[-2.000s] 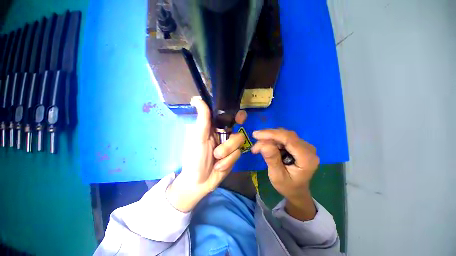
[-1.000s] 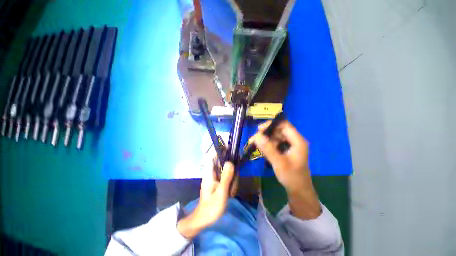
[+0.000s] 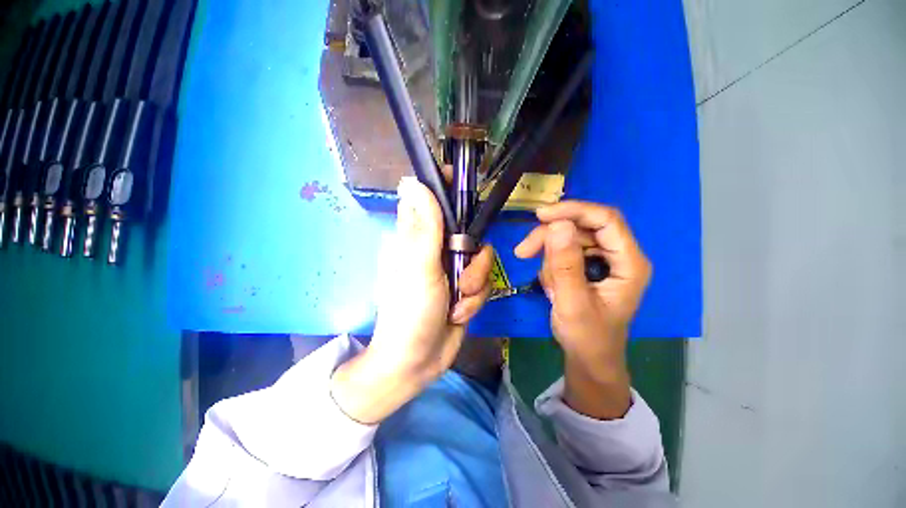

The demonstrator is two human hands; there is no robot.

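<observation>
A black tripod assembly (image 3: 461, 208) points away from me, its centre tube's far end at the bench press (image 3: 382, 149) under the clear guard (image 3: 487, 60). Two black legs splay in a V beside the tube, around a hinge collar (image 3: 461, 242). My left hand (image 3: 422, 293) is closed around the near silvery end, below the collar. My right hand (image 3: 594, 273), to the right and touching no leg, has curled fingers around a small black thing with a round end (image 3: 596, 268) and a thin tip; I cannot tell what it is.
A row of black sticks with silver ends (image 3: 89, 189) lies on the green bench (image 3: 89, 347) at left. The press stands on a blue worktop (image 3: 258, 238). A yellow strip (image 3: 531, 190) is on the press's front edge. A yellow warning label (image 3: 499, 277) lies between my hands.
Since one second ago, the legs have swung from pointing towards me to pointing away, spread beside the guard. My left hand now grips near the collar. My right hand has moved slightly right, away from the assembly.
</observation>
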